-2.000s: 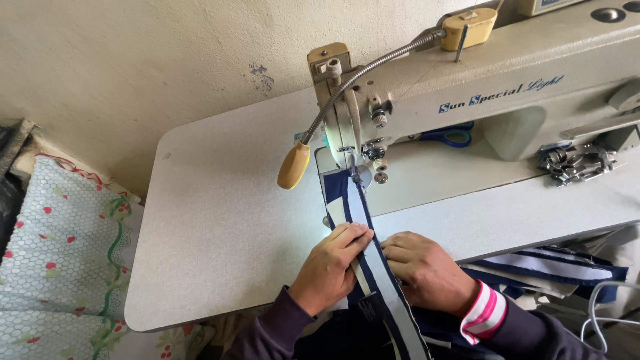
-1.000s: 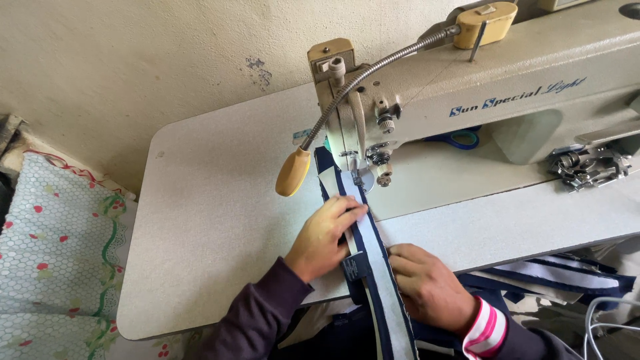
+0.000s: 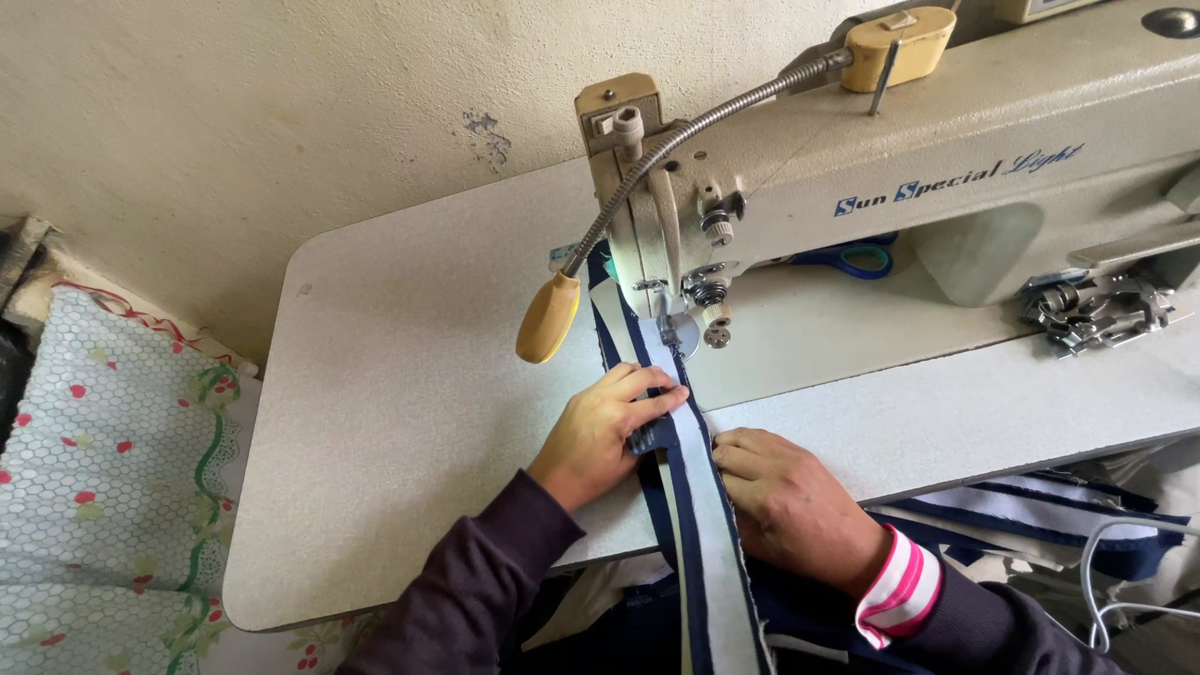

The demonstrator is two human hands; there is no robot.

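Note:
A long navy and white fabric strip (image 3: 694, 450) runs from under the presser foot (image 3: 667, 330) of an industrial sewing machine (image 3: 844, 159) down over the table's front edge. My left hand (image 3: 600, 431) presses on the strip a little in front of the foot, its fingertips on the white band. A small dark label (image 3: 647, 439) with writing lies by those fingers. My right hand (image 3: 797, 502) grips the strip's right edge at the table's front edge, its fingertips partly hidden. The needle cannot be made out clearly.
A lamp with a yellow head (image 3: 548, 319) hangs on a flexible neck left of the needle area. Blue-handled scissors (image 3: 858, 261) lie behind the machine arm. Metal presser feet (image 3: 1097, 309) sit at the right. More striped fabric (image 3: 1031, 511) and a white cable (image 3: 1092, 581) are at lower right.
The fabric strip has moved up toward and under the presser foot. The dark label, lower along the strip one second ago, is now closer to the foot, beside my left hand.

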